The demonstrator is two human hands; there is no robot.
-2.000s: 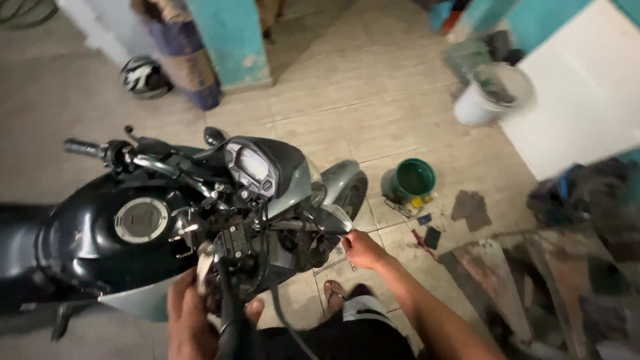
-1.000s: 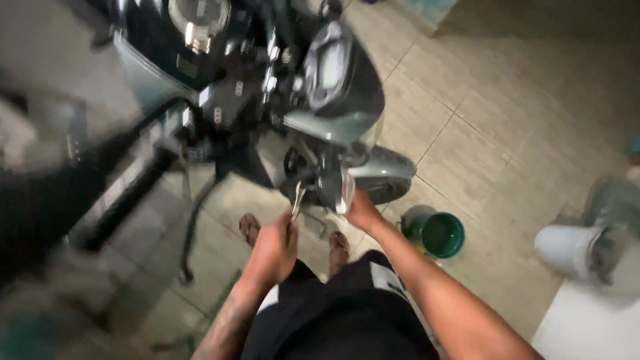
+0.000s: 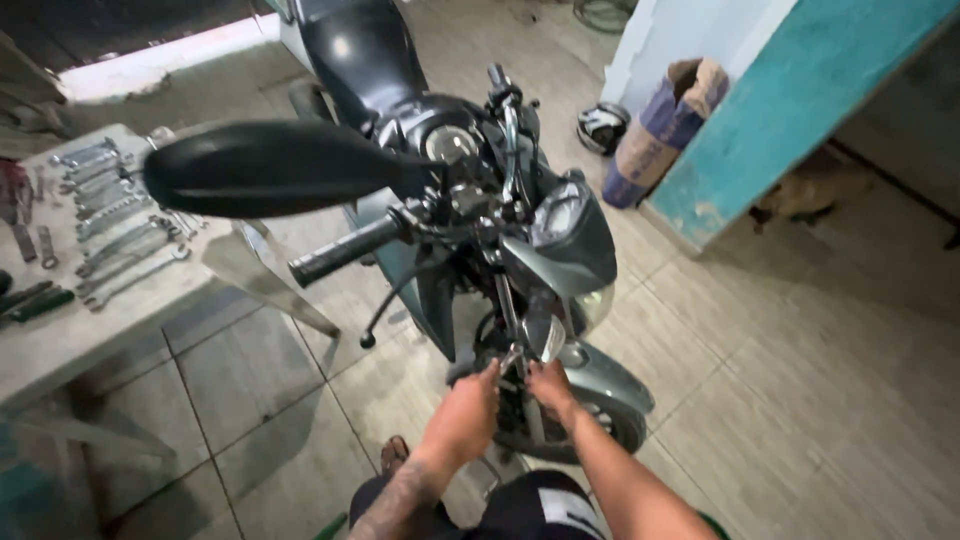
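Note:
A motorcycle (image 3: 450, 142) stands with its front end toward me. My left hand (image 3: 469, 412) is closed on a metal wrench (image 3: 511, 356), whose far end reaches the front fork (image 3: 507, 300) below the headlight cowl. Close beside it on the right, my right hand (image 3: 550, 386) touches the fork area just under the turn signal (image 3: 553, 339); its fingertips are partly hidden, and whether they hold anything cannot be told. The front fender (image 3: 611, 379) and wheel lie just right of and beneath my hands.
To the left, a white plastic table (image 3: 161, 300) carries several wrenches (image 3: 135, 277). A black mirror (image 3: 270, 169) and the handlebar grip (image 3: 345, 247) jut out at upper left. A helmet (image 3: 603, 127) and a paper sack (image 3: 660, 139) sit by the turquoise pillar (image 3: 795, 97).
Two seconds ago my left hand was near the handlebar; it has since come down to the fork with the wrench. My right hand stays by the turn signal. The view has turned strongly.

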